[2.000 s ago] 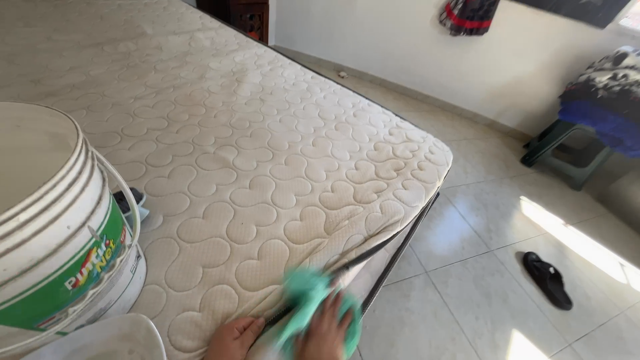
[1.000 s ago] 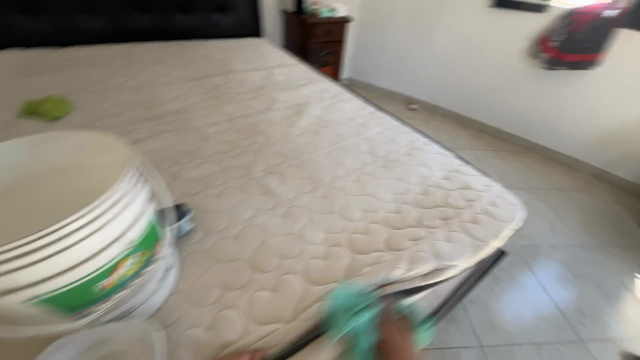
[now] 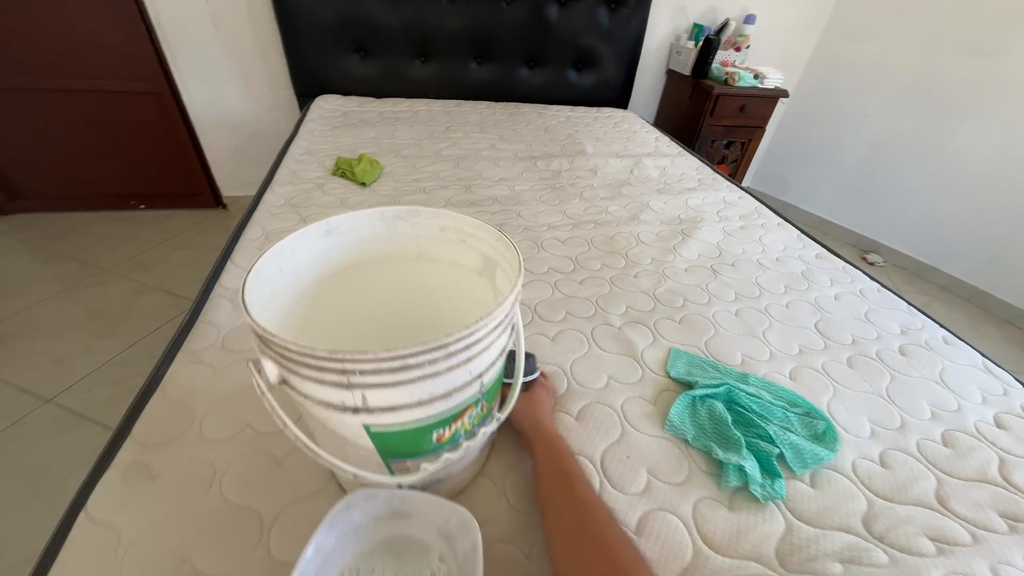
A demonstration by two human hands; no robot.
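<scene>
My right hand (image 3: 531, 404) reaches to the right side of a white plastic bucket (image 3: 384, 352). It is at a small dark object with a pale rim (image 3: 525, 367), partly hidden behind the bucket; whether the fingers grip it is hidden. A crumpled teal cloth (image 3: 748, 424) lies on the quilted mattress (image 3: 624, 320), to the right of my forearm. The bucket stands on the mattress with its handle hanging at the front. In front of it sits a translucent plastic container (image 3: 392, 536). My left hand is out of view.
A small green cloth (image 3: 358, 169) lies farther back on the mattress, before a black tufted headboard (image 3: 472, 48). A wooden nightstand (image 3: 720, 116) holding bottles and a basket stands at the back right. A dark red door (image 3: 88, 112) is at the left.
The teal cloth, earlier in my hands at the mattress edge, is let go and lies on top. My right hand is now beside the bucket; my left hand has left view. The view has swung left.
</scene>
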